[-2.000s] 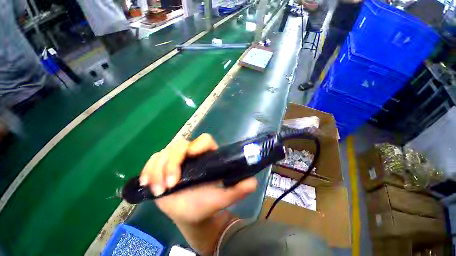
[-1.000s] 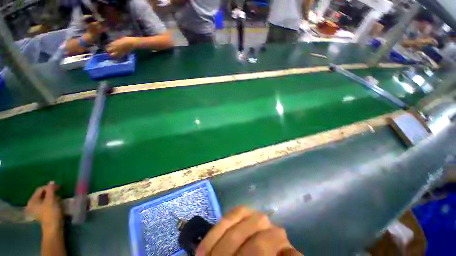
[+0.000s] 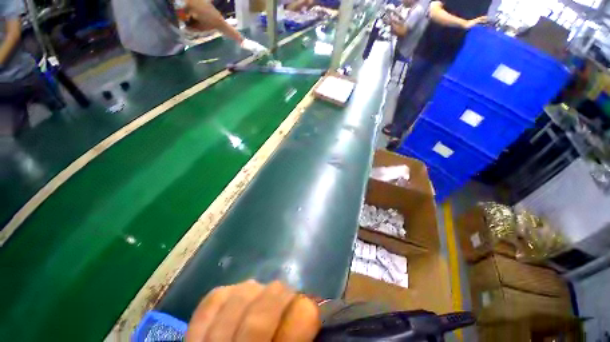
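My right hand (image 3: 253, 314) is at the bottom edge, partly cut off, with its fingers curled around the black electric screwdriver. The rear of the screwdriver (image 3: 394, 328) sticks out to the right of the hand. The bit is hidden. The blue tray of tiny silvery screws (image 3: 159, 328) shows at the bottom left, cut off by the picture's edge and partly covered by the hand. My left hand is out of the picture.
A green conveyor (image 3: 160, 194) with a worn pale edge runs left of the dark green bench (image 3: 287, 200). Open cardboard boxes (image 3: 438, 254) of white parts stand right of the bench. Stacked blue crates (image 3: 468, 117) and a standing person are behind. Other people work across the conveyor.
My view swung left, then back right along the line. My left hand, seen a second ago, has left the picture. My right hand is lower than two seconds ago, still with the screwdriver.
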